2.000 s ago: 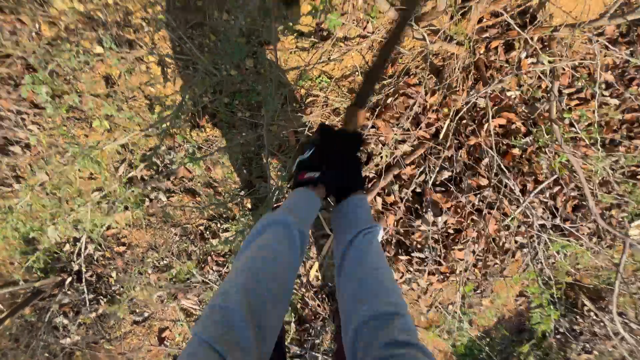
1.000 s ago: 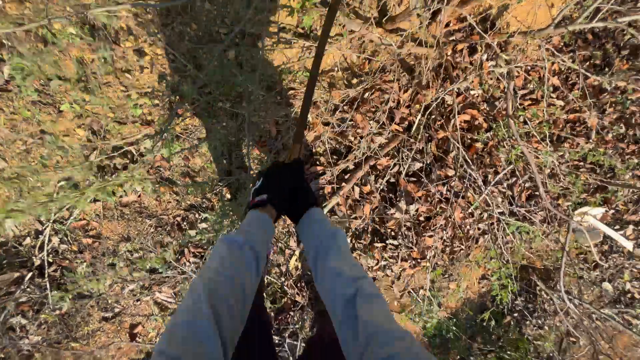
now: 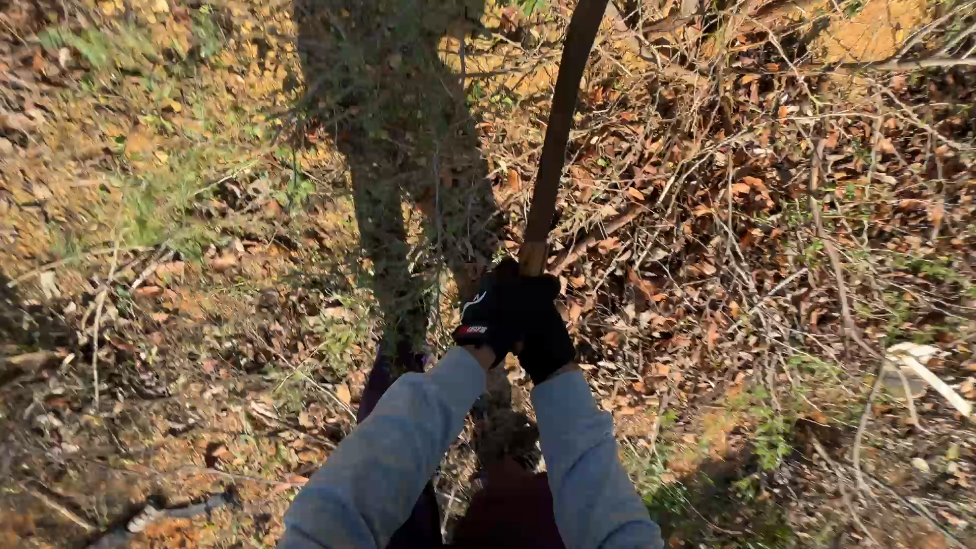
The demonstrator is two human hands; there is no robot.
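Both my hands wear black gloves and meet around the lower end of one long tool. My left hand (image 3: 488,313) closes on the handle from the left, pressed against my right hand (image 3: 545,328). A short stretch of pale wooden handle (image 3: 533,258) shows just above the gloves. From it a long, dark, slightly curved blade or shaft (image 3: 559,130) rises and runs out of the top of the view, so its far end is hidden. The fingers and the grip itself are mostly hidden in dark glove fabric.
Thin green foliage (image 3: 412,145) stands before me, over a dark shadow. Dry branches and brown leaves (image 3: 648,282) cover the ground at right. A pale split piece of wood (image 3: 934,381) lies at far right, and a grey stick (image 3: 175,512) at lower left.
The tool leaned up to the right, stood at another slant a second ago, and now leans right again. Both hands have stayed closed together on its handle.
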